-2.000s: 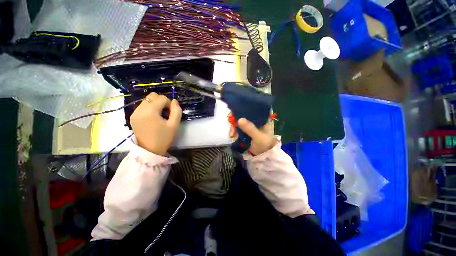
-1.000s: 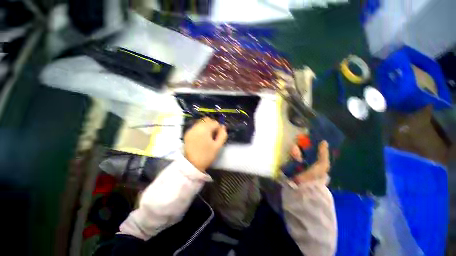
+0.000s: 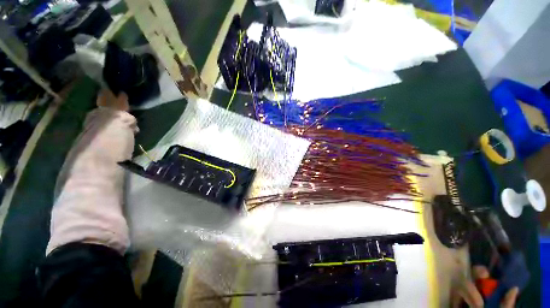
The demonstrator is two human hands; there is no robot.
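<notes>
A black socket housing with a yellow-green earth wire lies on the white-covered board, its near edge close to the frame's bottom. My right hand, partly cut off at the bottom right, is shut on the dark soldering gun; the gun's metal tip points toward the stand. My left arm is stretched far forward at the left. My left hand is small and blurred against another black housing; its fingers are hidden, so its grip cannot be told.
A housing lies on bubble wrap. Brown wires and blue wires are fanned beyond the board. More black housings stand by white sheets. A tape roll and white spool are at right.
My left hand has left the housing on the board and reached far forward-left. The soldering gun has moved right, away from that housing. The view has swung left.
</notes>
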